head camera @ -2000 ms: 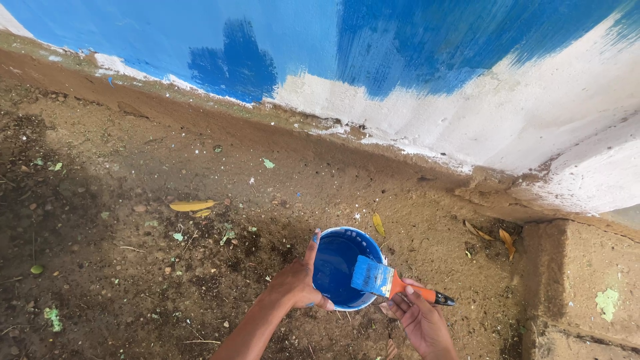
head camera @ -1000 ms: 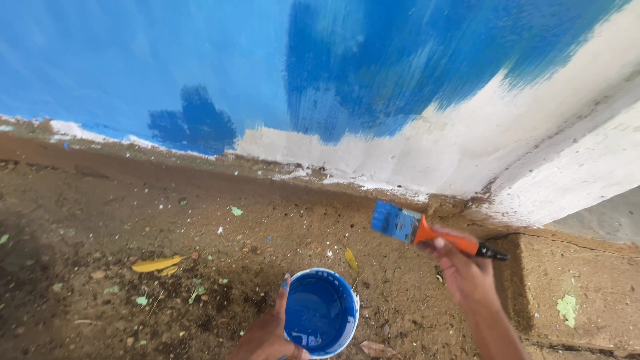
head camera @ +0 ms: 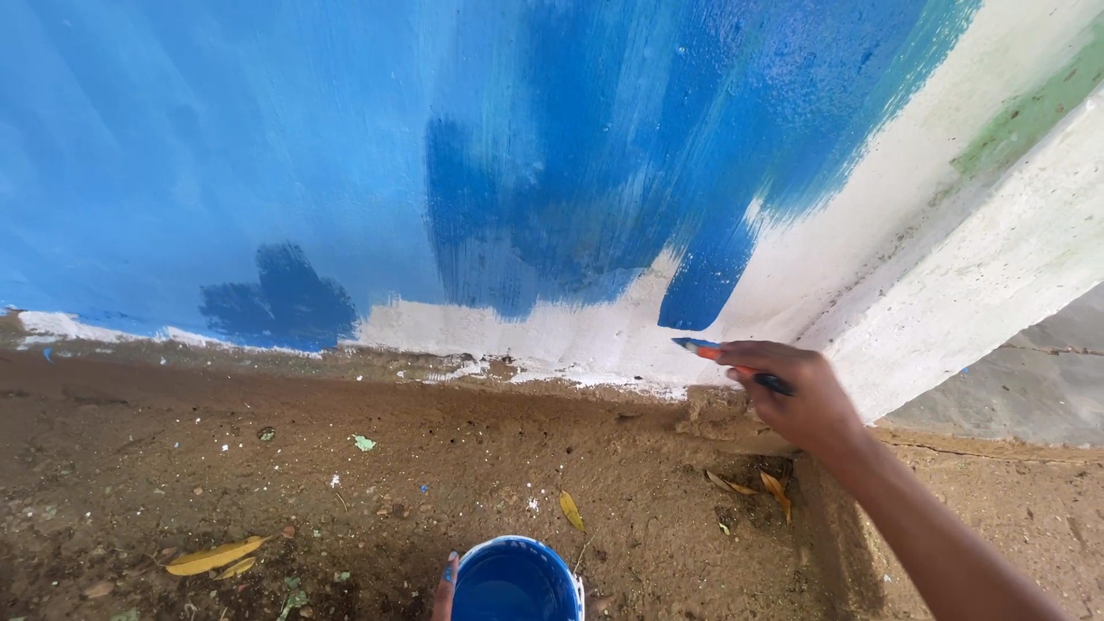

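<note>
My right hand [head camera: 789, 388] grips a paintbrush [head camera: 709, 349] with an orange and black handle; its blue bristles are at the white lower part of the wall [head camera: 595, 341], just under a fresh dark blue stroke [head camera: 705, 285]. At the bottom of the view is a white-rimmed bucket [head camera: 580, 590] of blue paint [head camera: 513, 586]. One finger of my left hand [head camera: 444, 588], with a blue smear on it, lies against the bucket's left side; the rest of that hand is out of view. Above, the wall is light blue with darker blue patches.
A white pillar [head camera: 966, 259] juts out at the right, beside a grey floor [head camera: 1044, 379]. Brown earth [head camera: 302, 448] runs along the wall's foot, with yellow leaves [head camera: 216, 556] on it. A raised earthen ledge [head camera: 975, 492] lies behind my right forearm.
The brush has gone from over the bucket to the wall in my right hand. A dark blue stroke now covers part of the white near the pillar. The view has shifted toward the wall.
</note>
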